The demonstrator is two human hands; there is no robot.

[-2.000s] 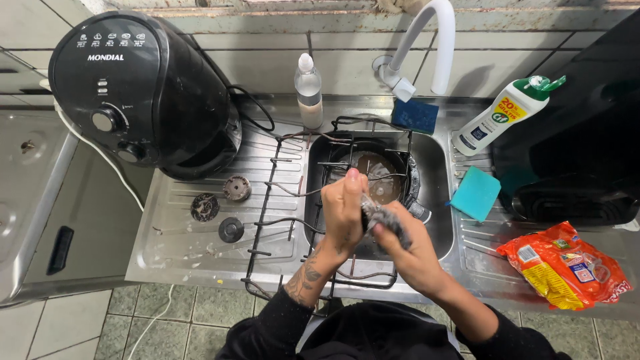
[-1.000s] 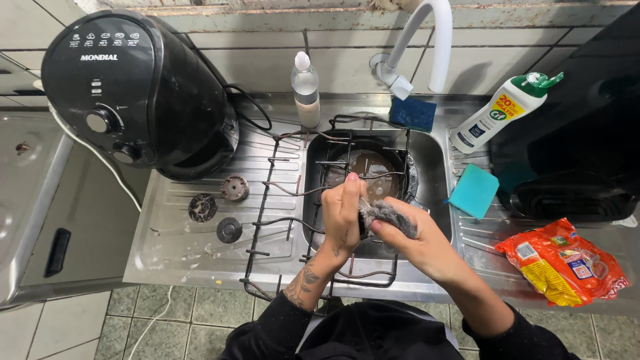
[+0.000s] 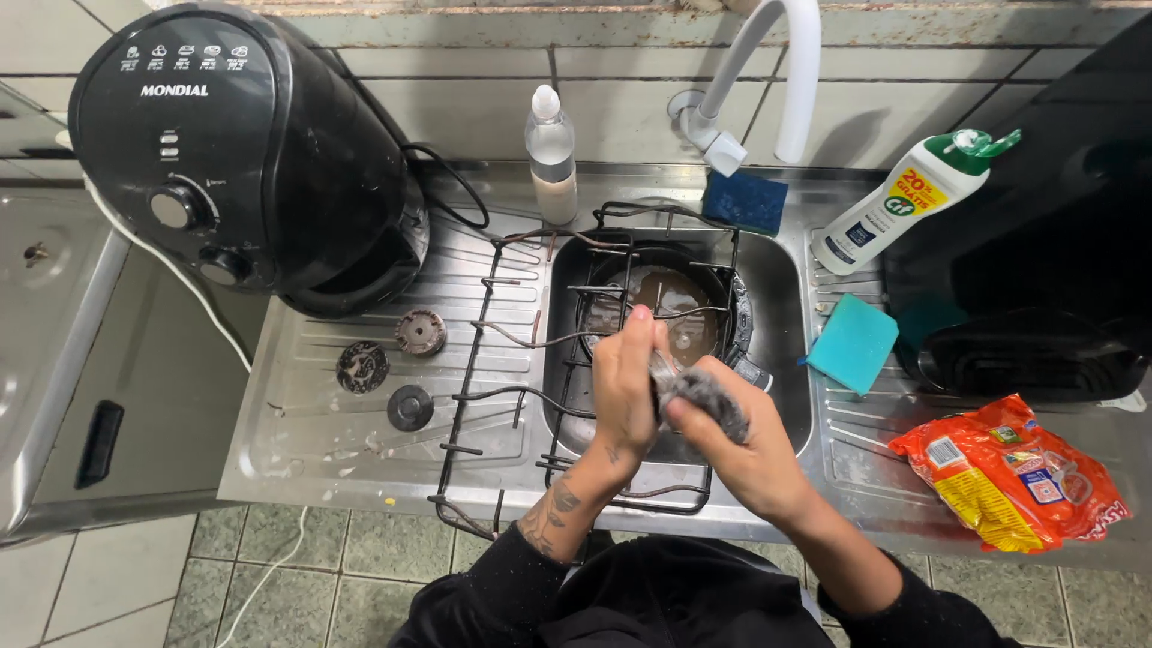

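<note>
My right hand (image 3: 747,441) grips a grey steel wool pad (image 3: 706,405) in front of my left hand. Closed around a small part that I cannot make out, my left hand (image 3: 627,387) is held upright against the pad. Both are above a black wire stove grate (image 3: 531,391), which lies across the stainless steel sink (image 3: 783,333). Under the grate, a round pan (image 3: 675,310) with murky brownish water sits in the basin.
Burner parts (image 3: 420,333) and a black air fryer (image 3: 225,153) stand left. Behind are a clear bottle (image 3: 552,162), white faucet (image 3: 796,81) and blue sponge (image 3: 745,202). A cleaner bottle (image 3: 900,207), turquoise sponge (image 3: 853,344) and orange packet (image 3: 1017,477) are right.
Both hands stay together over the sink, and the pad has shifted slightly against the left hand. The grate and the things around it have not plainly moved.
</note>
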